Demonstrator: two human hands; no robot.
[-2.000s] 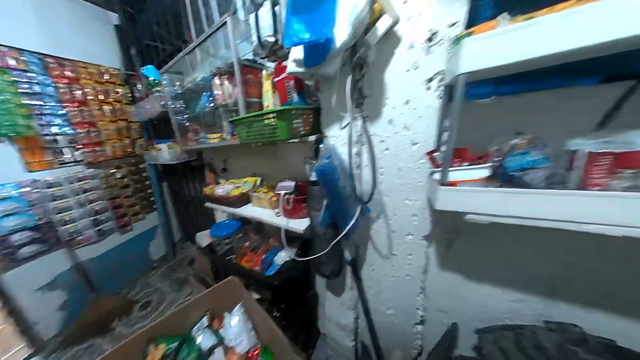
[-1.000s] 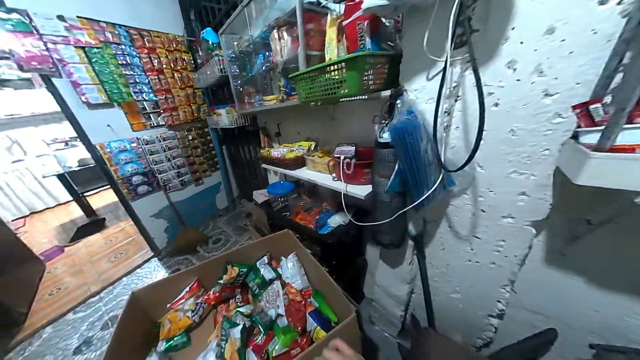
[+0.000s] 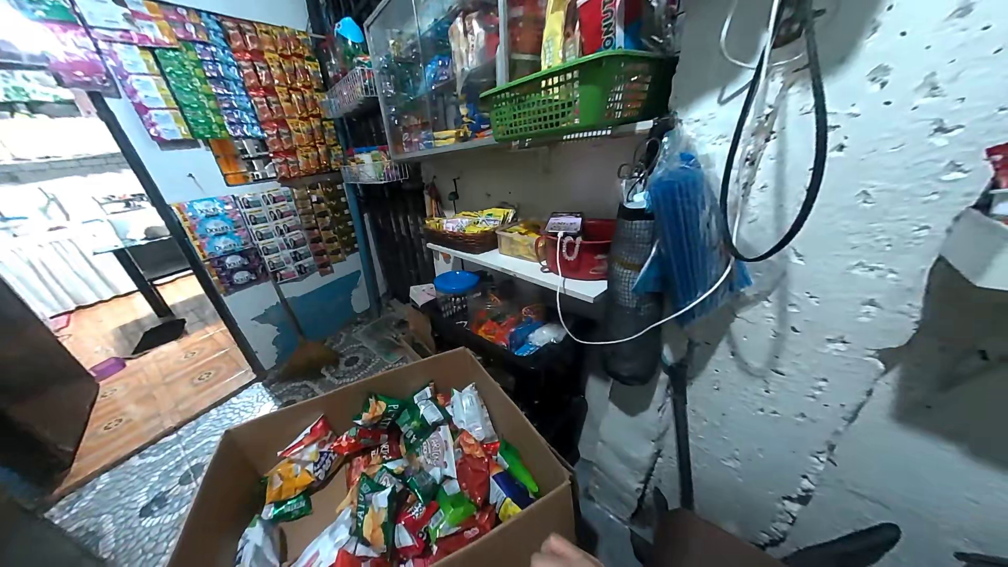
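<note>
An open cardboard box (image 3: 543, 520) takes up the lower middle of the view, holding several snack bags (image 3: 394, 472) in red, green, orange and silver. Of my right hand (image 3: 561, 551) only a small part shows at the bottom edge, close against the box's near right side; its fingers are mostly cut off, so whether it holds or grips anything cannot be told. My left hand is outside the view.
Behind the box stand a black crate with a blue-lidded jar (image 3: 457, 293) and a white shelf (image 3: 520, 272) bearing baskets and a red pot (image 3: 587, 250). A green plastic basket (image 3: 583, 94) sits above. A broom (image 3: 307, 358) leans at the left wall; a white cable (image 3: 630, 340) loops down.
The view has swung left and down, bringing the box and doorway further into sight. A part of my right hand, absent two seconds ago, now shows at the bottom edge.
</note>
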